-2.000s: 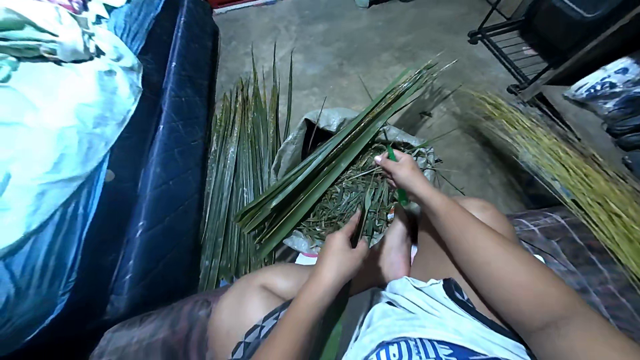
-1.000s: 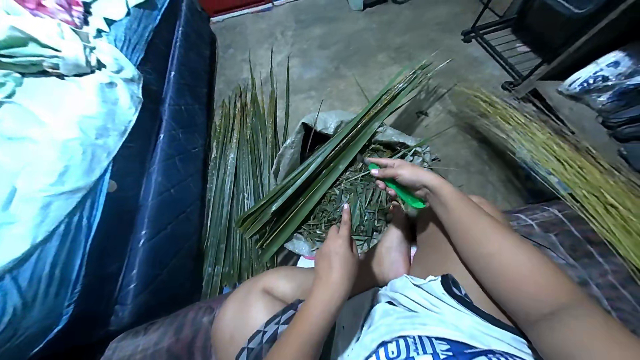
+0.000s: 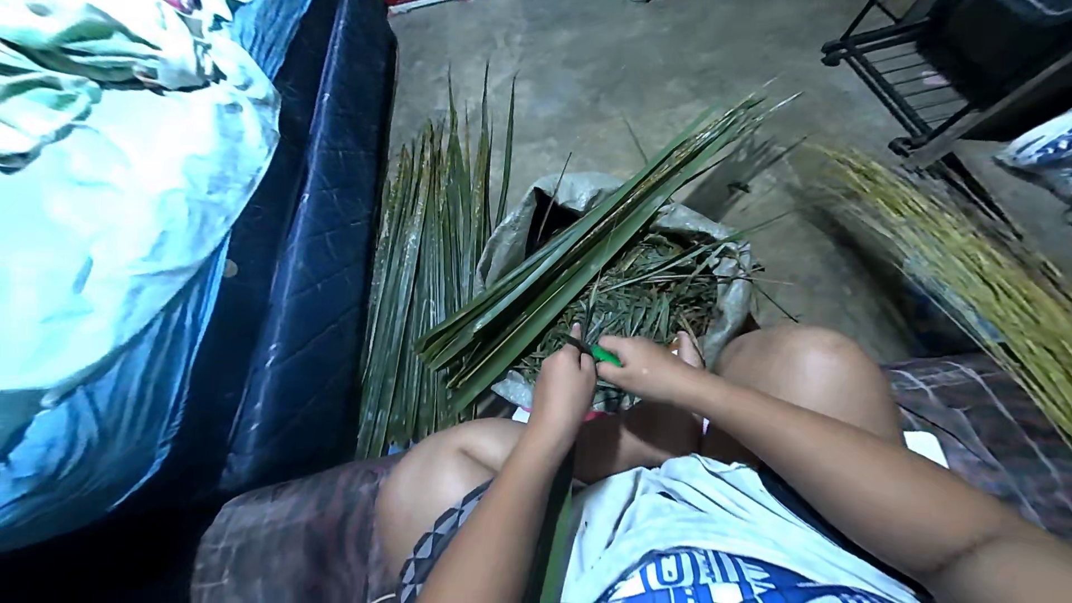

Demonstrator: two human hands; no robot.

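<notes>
My right hand (image 3: 649,367) is closed around the green handle of a knife (image 3: 606,356), whose dark blade reaches to my left hand. My left hand (image 3: 568,374) grips a long green palm leaflet (image 3: 554,536), which runs back under my left forearm toward my lap. The two hands meet over an open woven sack (image 3: 733,310) filled with leaf scraps (image 3: 645,293). Across the sack's mouth lies a slanting bundle of long palm leaflets (image 3: 586,243), just beyond my left hand. The blade's tip is partly hidden by my fingers.
More palm leaflets (image 3: 427,276) lie beside the blue mattress (image 3: 293,251) at left. A bundle of thin yellow-green leaf ribs (image 3: 963,251) is at right. Behind it stands a black metal rack (image 3: 900,79). My bent legs flank the sack's near side.
My hands have come together at the sack's near side. The knife was held apart from my left hand a second ago; now its blade is at that hand and the leaflet.
</notes>
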